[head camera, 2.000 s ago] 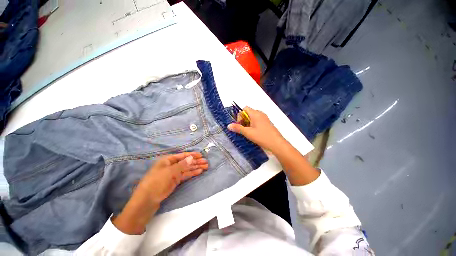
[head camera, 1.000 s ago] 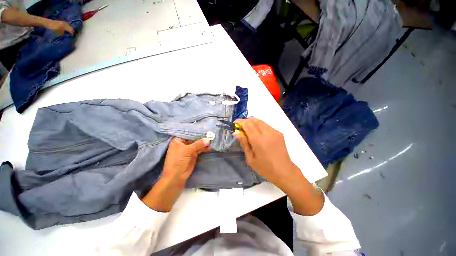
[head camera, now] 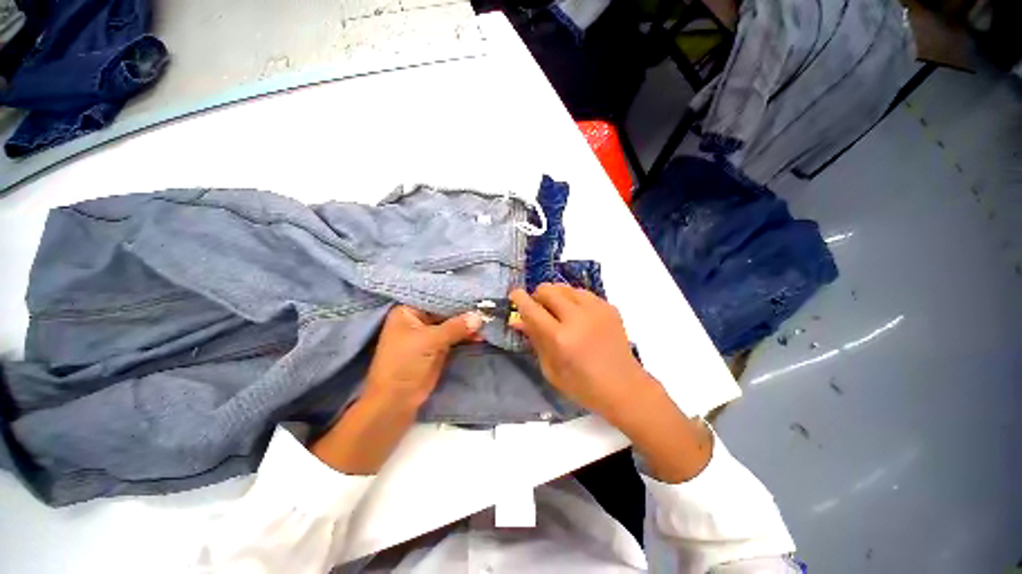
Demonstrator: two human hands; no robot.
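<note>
The grey-blue jeans [head camera: 224, 325], inside out, lie across the white tabletop with the waistband [head camera: 546, 241] to the right. Its darker blue edge shows, with a white cord [head camera: 531, 218] near the far end. My left hand [head camera: 412, 357] pinches the cloth by a small whitish spot at the fly. My right hand [head camera: 574, 339] is closed around the thread snips [head camera: 514, 317]; only a bit of yellow and a dark tip show at the fly, close to my left fingertips. The rest of the snips is hidden in the hand.
Dark blue jeans [head camera: 84, 70] lie at the far left across a pale strip. A red stool [head camera: 606, 155] stands beyond the table's right edge. Grey jeans [head camera: 813, 84] hang over a support, above a dark blue pile [head camera: 734, 252] on the floor at the right.
My left hand has moved from lying flat on the jeans to pinching the fly. My right hand has brought the snips from the waistband to the fly. The front has been folded over.
</note>
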